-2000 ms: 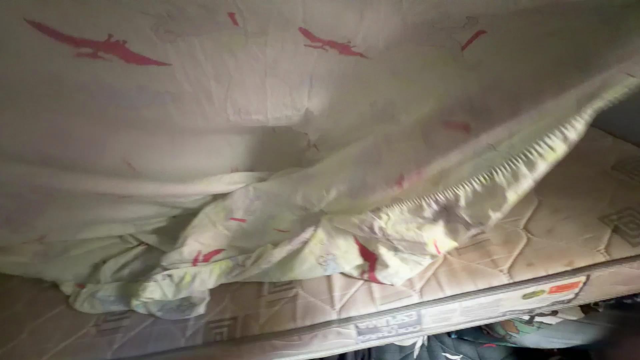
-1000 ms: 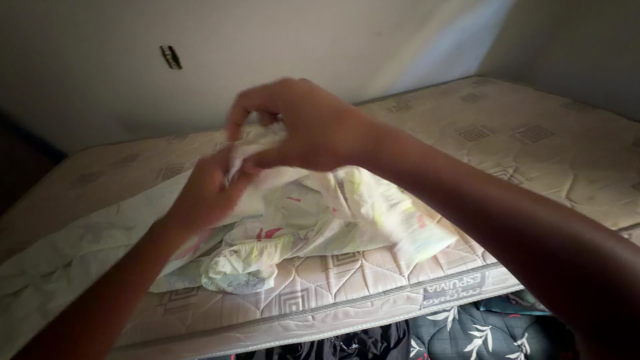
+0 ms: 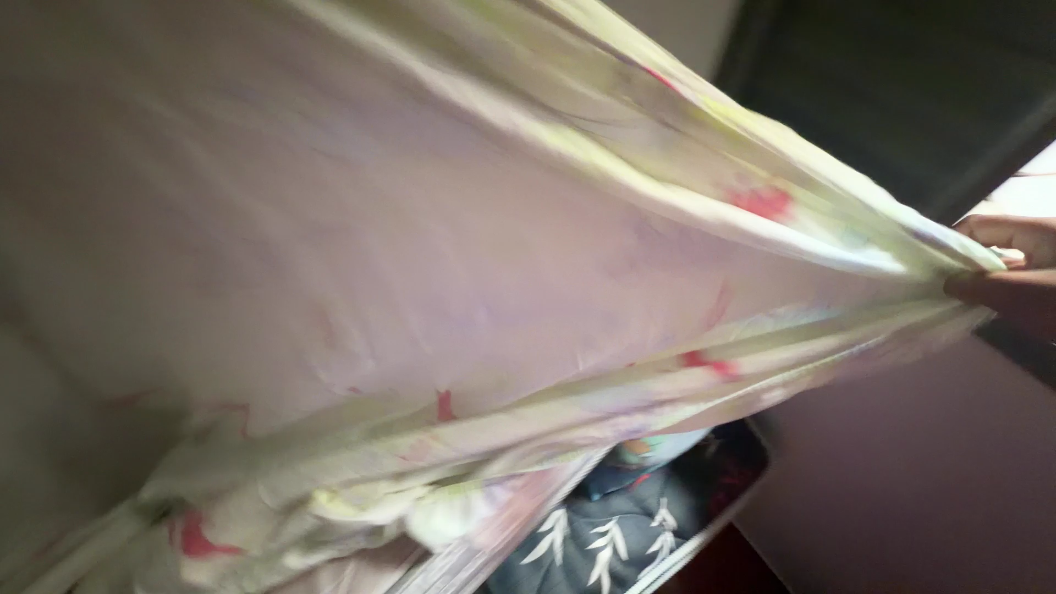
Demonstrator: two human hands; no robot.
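A pale fitted sheet [image 3: 462, 247] with red printed figures fills most of the head view, pulled taut toward the right edge. There my right hand [image 3: 1011, 256] pinches a gathered part of it between thumb and fingers. Folds fan out leftward from that grip, and the bunched lower edge of the cloth lies over the mattress [image 3: 487, 536], of which only a side strip shows at the bottom. My left hand is not seen.
Below the mattress edge lies dark bedding with a white leaf print [image 3: 610, 536]. A dark panel [image 3: 891, 91] stands at the upper right, beside a bright opening. A plain purplish surface [image 3: 907, 470] is at the lower right.
One second ago both hands were together over the bunched sheet on the mattress; now the sheet is spread wide and stretched to the right by my right hand. The view has swung strongly.
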